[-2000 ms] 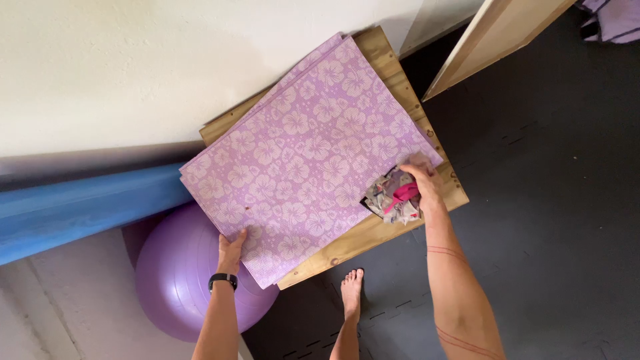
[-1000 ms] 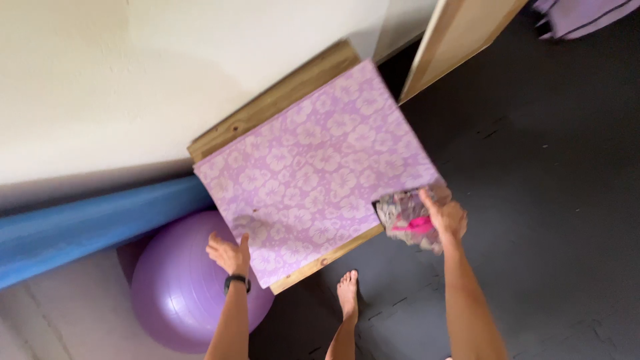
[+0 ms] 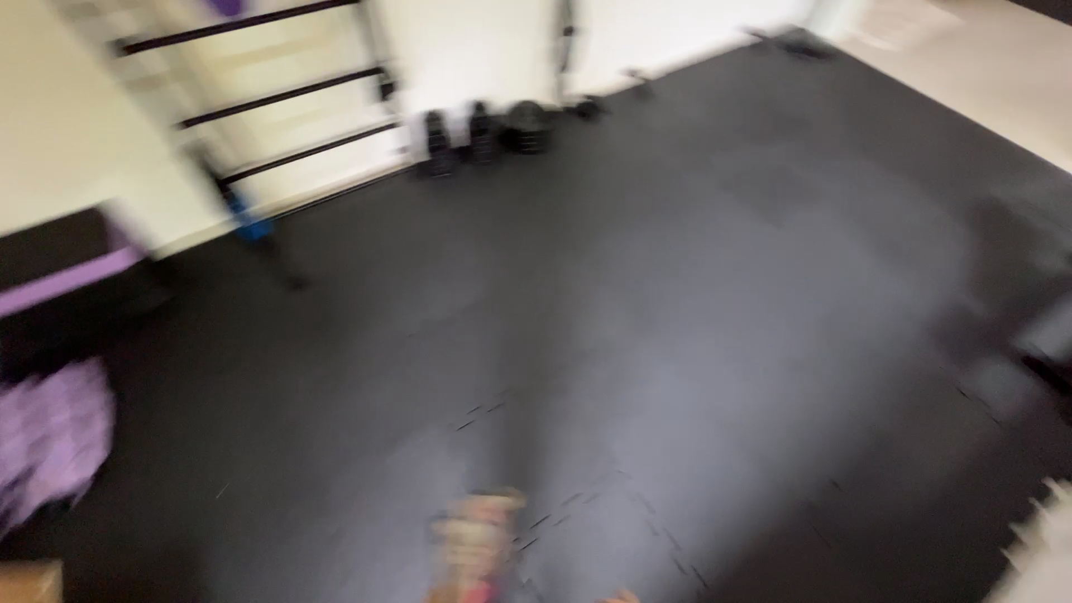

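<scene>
A blurred patterned cloth bundle [image 3: 473,536] with a pink part stands out at the bottom edge, over the black floor. A skin-toned sliver of my right hand [image 3: 441,595] shows at its lower left; most of that hand is cut off by the frame. My left hand is not in view. Another small skin-toned tip shows at the bottom edge, right of the bundle; whether it is a finger or a toe cannot be told.
Black interlocking floor mats [image 3: 670,335] spread ahead. Black wall bars [image 3: 285,100] stand at upper left, with dark weights [image 3: 526,126] along the wall. Purple cloth [image 3: 54,440] lies at left, below a black and purple object [image 3: 67,276]. A pale fringed item [image 3: 1043,544] is at lower right.
The view has swung away from the wooden box, its purple flowered cover and the purple ball to the open floor. My left hand has left the view.
</scene>
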